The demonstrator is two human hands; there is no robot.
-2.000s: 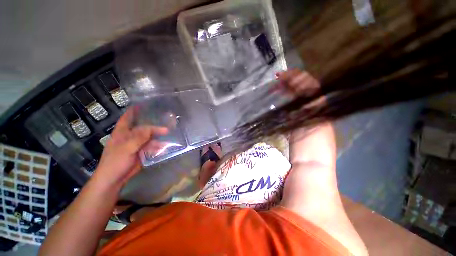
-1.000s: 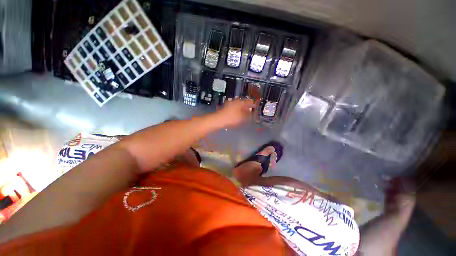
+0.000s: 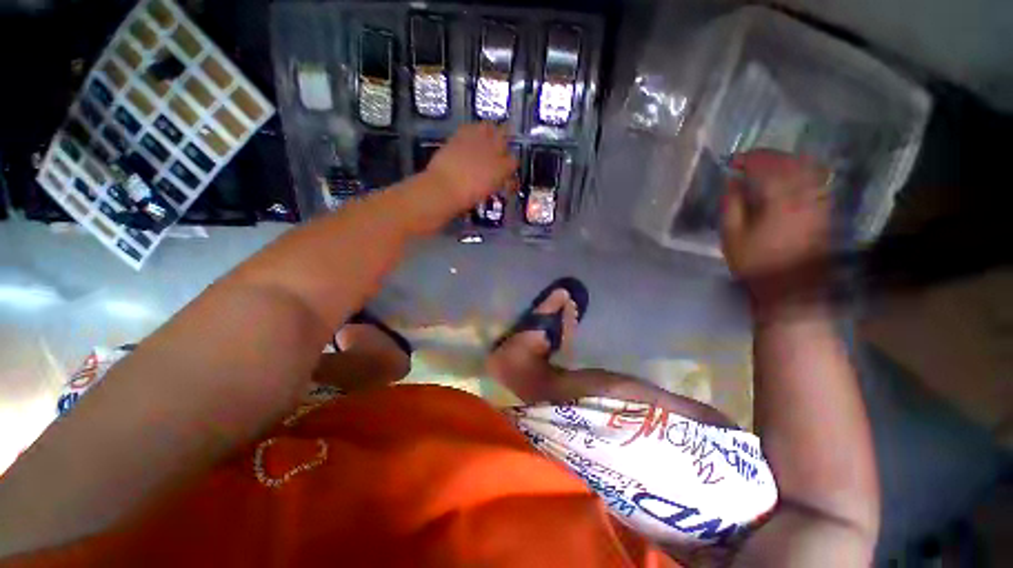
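A clear blister tray (image 3: 291, 133) lies in front of me. Its upper row holds several dark phones with silvery keypads, such as this phone (image 3: 494, 69). Another phone (image 3: 542, 184) lies in the lower row. My left hand (image 3: 475, 166) is over the lower row, fingers towards the pockets; whether it grips anything is hidden. My right hand (image 3: 781, 211) is blurred at the front of a white plastic bin (image 3: 905, 144) with clear scrap in it. I cannot tell whether it holds anything.
A white compartment tray (image 3: 239, 117) with tan and dark cells lies tilted at the upper left, over black trays (image 3: 239, 198). More clear plastic (image 3: 655, 105) lies between the phone tray and the bin. My sandalled feet (image 3: 544, 322) are on the grey floor below the tray.
My right hand has come up from the lower right to the bin. The bin's contents now show where a clear sheet covered that area. My left hand stays over the tray's lower row.
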